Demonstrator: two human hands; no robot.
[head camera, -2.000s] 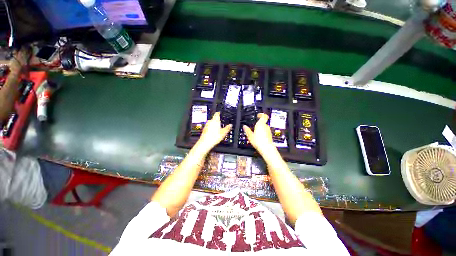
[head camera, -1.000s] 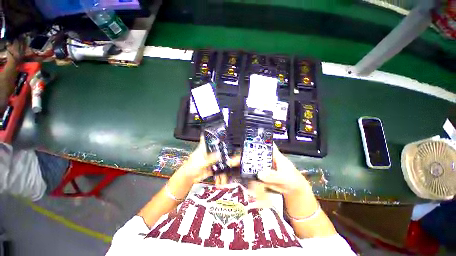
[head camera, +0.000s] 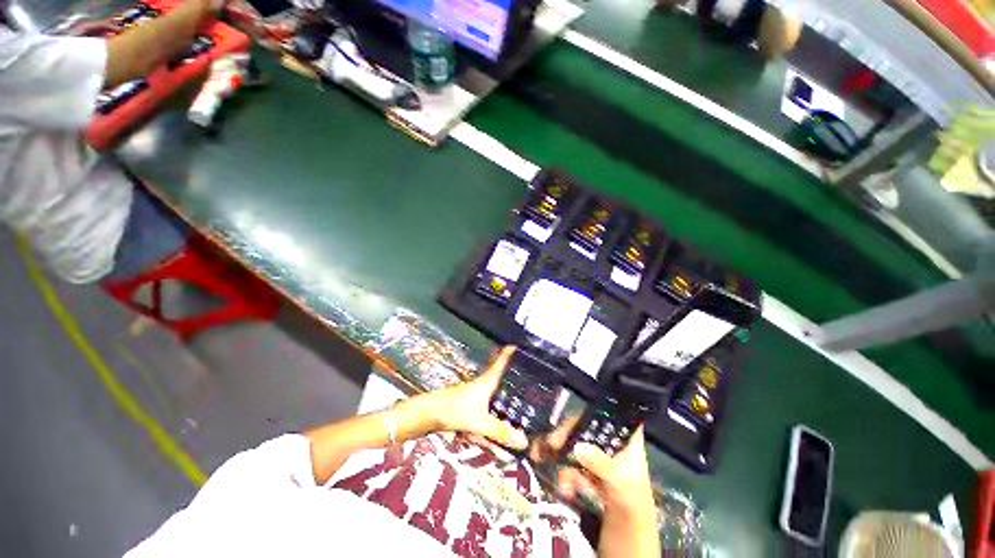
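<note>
My left hand (head camera: 475, 411) holds an open black flip phone (head camera: 529, 390) by its keypad half, its display lit white. My right hand (head camera: 620, 471) holds a second open flip phone (head camera: 607, 423), its keypad near my body and its pale display tilted to the right. Both phones are above the near edge of the black phone tray (head camera: 464, 294). Closed black phones with gold marks (head camera: 592, 227) lie in the tray's pockets. A white slip (head camera: 591, 347) shows between the two held phones. The phones hide part of the near row.
A smartphone (head camera: 807, 485) lies right of the tray, with a cream fan (head camera: 897, 541) cut off below it. A water bottle (head camera: 432, 57) and monitor (head camera: 471, 22) stand at the back. Another person's arm (head camera: 164, 46) reaches over a red tray (head camera: 224, 44) at left. A grey post (head camera: 906, 311) is at right.
The view has swung so that the bench appears slanted. Since the oldest frame, both phones have come from the tray towards my body. The right phone's display now leans to the right.
</note>
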